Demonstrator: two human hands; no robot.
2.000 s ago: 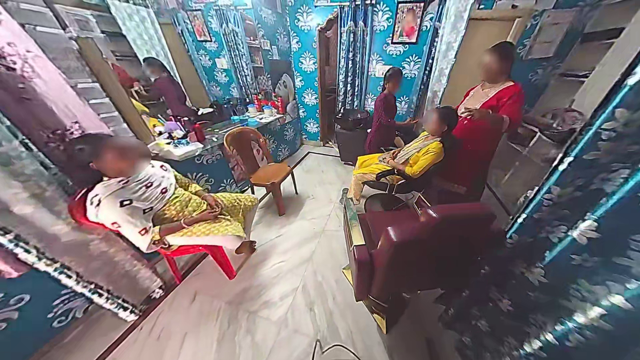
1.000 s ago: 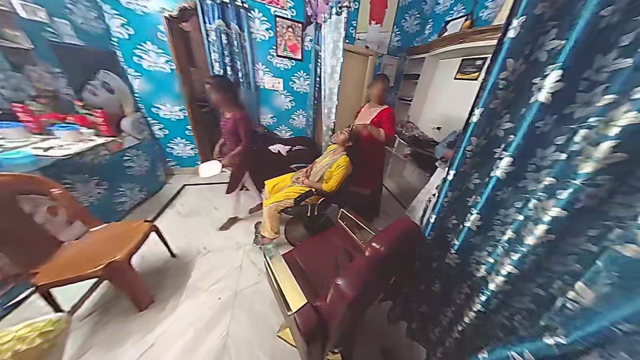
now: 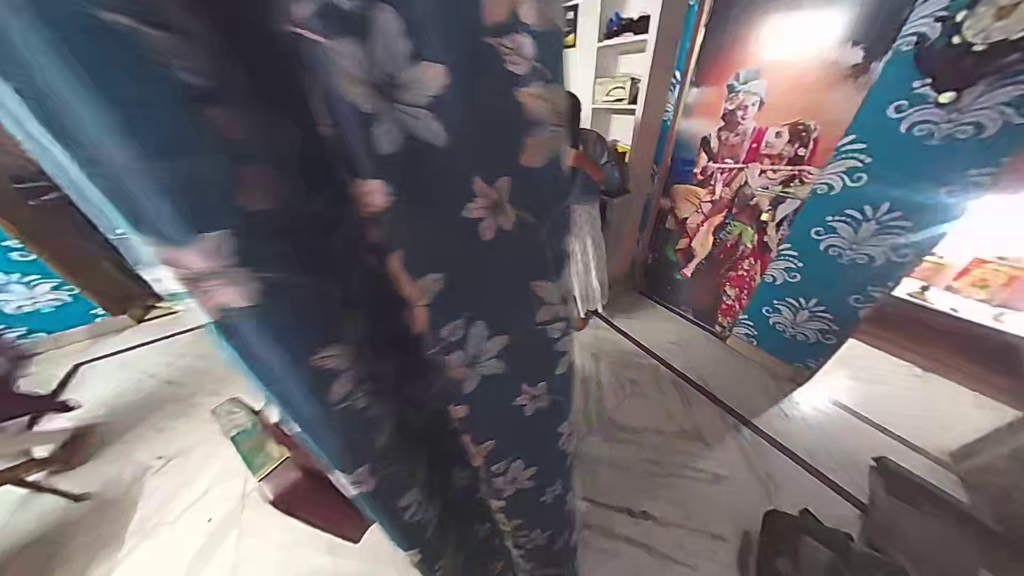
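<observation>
Neither my left hand nor my right hand shows in the head view. A dark blue curtain with a pale flower pattern (image 3: pixel 480 344) hangs close in front of me, blurred, and covers the middle and left of the view. Past its right edge a person in a pale skirt (image 3: pixel 588 248) stands partly hidden, with a dark bag (image 3: pixel 614 172) beside them. Low at the left, part of a maroon salon chair (image 3: pixel 308 488) shows beside the curtain's edge.
White shelves (image 3: pixel 622 72) hold a box and other items. A door panel with a large printed picture of two figures (image 3: pixel 744 184) adjoins blue patterned wallpaper (image 3: pixel 864 236). A lit ledge (image 3: pixel 976 284) is at the far right. Dark grey furniture (image 3: pixel 912 520) stands at the lower right. Marble floor (image 3: pixel 664 456) shows between.
The view has swung far to the right. The curtain now fills much of it, and the people around the salon chairs are out of sight. The picture panel and shelves have come into view.
</observation>
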